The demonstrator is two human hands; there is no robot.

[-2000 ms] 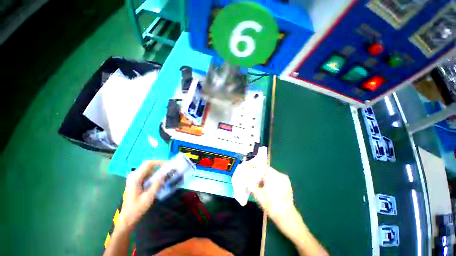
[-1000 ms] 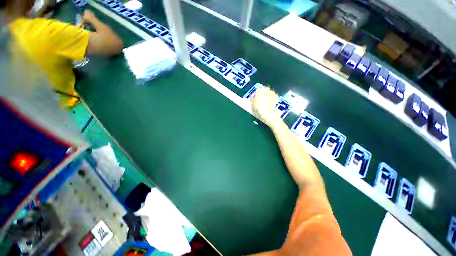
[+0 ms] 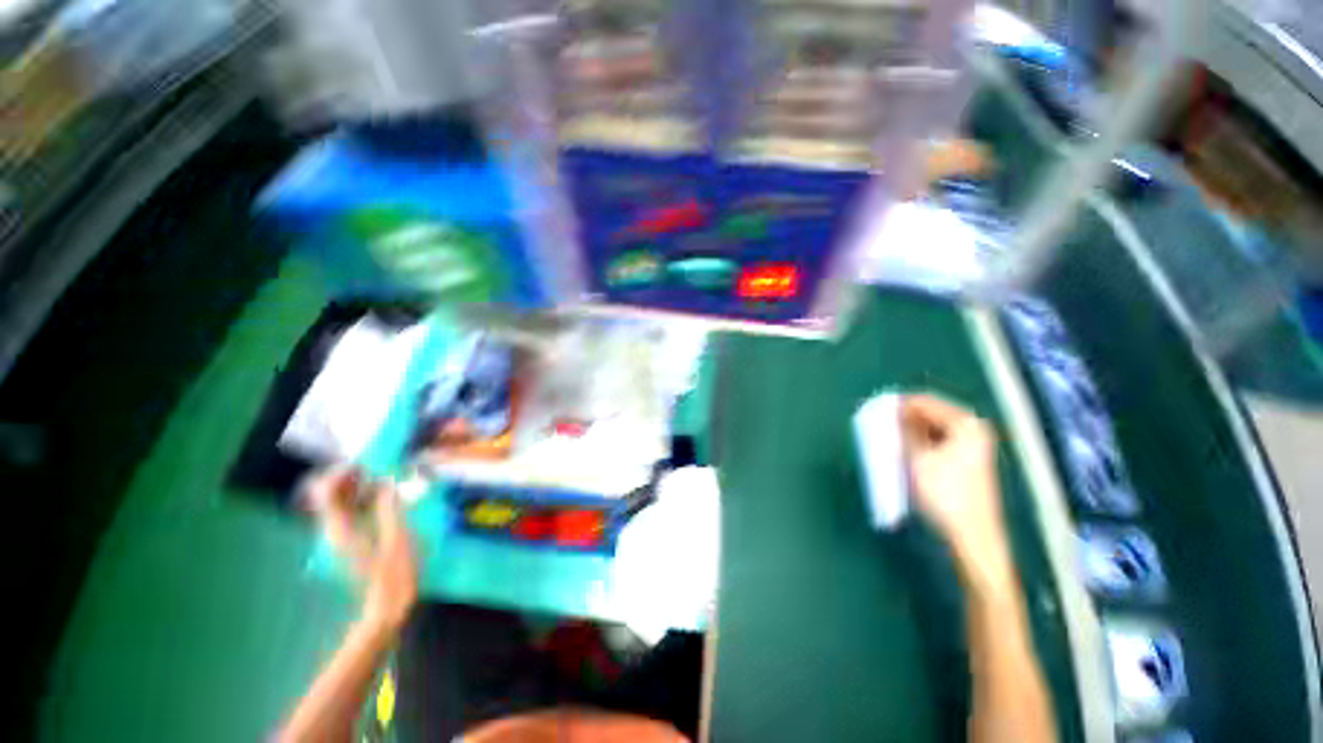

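The view is blurred by motion. My right hand (image 3: 950, 457) grips a plastic panel (image 3: 882, 460) seen nearly edge-on, over the green bench. My left hand (image 3: 366, 537) is raised at the left of the machine table; a small pale spot shows near its fingers, and I cannot tell whether it holds anything. The fixture (image 3: 467, 402) on the left of the machine bed (image 3: 588, 421) shows a blurred dark and white shape above copper-brown. A white cloth (image 3: 670, 559) lies at the bed's right front corner.
The control panel (image 3: 711, 240) stands behind the bed. The blue press head (image 3: 421, 218) is at upper left. A black bin (image 3: 276, 421) with white sheets is at left. Panels (image 3: 1146, 668) line the conveyor at right, behind a white rail (image 3: 1066, 581). White bundle (image 3: 929, 244) near the post.
The view has turned back from the conveyor to the machine. My right hand has left the panel row and now holds a panel over the bench. My left hand has come into view.
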